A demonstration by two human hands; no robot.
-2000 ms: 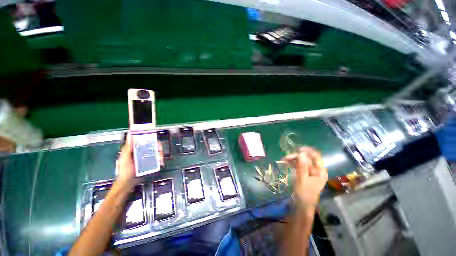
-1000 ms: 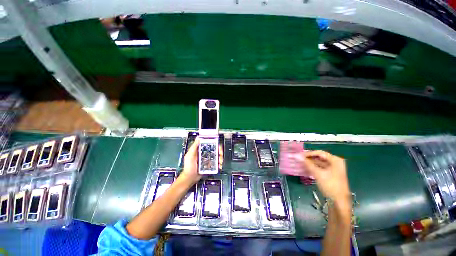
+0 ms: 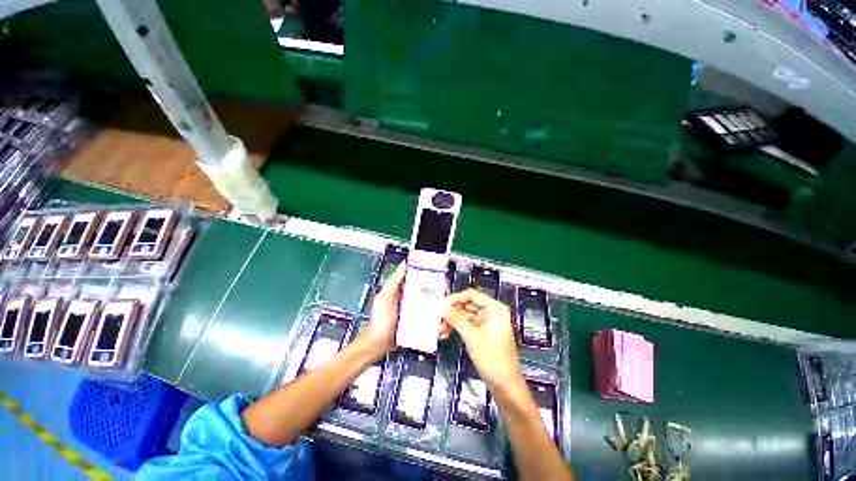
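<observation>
An open flip phone (image 3: 435, 230), pale pink with a dark screen and a round dark spot at its top, stands upright over the tray. My left hand (image 3: 383, 315) holds its lower half from the left. A plain pale sheet, seemingly the keypad (image 3: 420, 310), covers the lower half. My right hand (image 3: 481, 324) has its fingertips pinched at the sheet's right edge; the grip itself is partly hidden. The clear blister tray (image 3: 343, 282) below holds two rows of dark-faced phones, partly covered by my hands and forearms. A pink keypad stack (image 3: 623, 364) sits to the right.
Curled tan strips (image 3: 648, 449) lie below the stack. A neighbouring tray (image 3: 155, 324) with two rows of phones is at left, stacked trays (image 3: 33, 141) beyond. A pale post (image 3: 188, 103) rises at upper left. A blue stool (image 3: 122, 418) is lower left; another tray (image 3: 840, 404) is far right.
My right hand has moved left from the pink stack to the phone. The patterned lower half now looks plain and pale. The view has shifted left, bringing in the stool and yellow floor line.
</observation>
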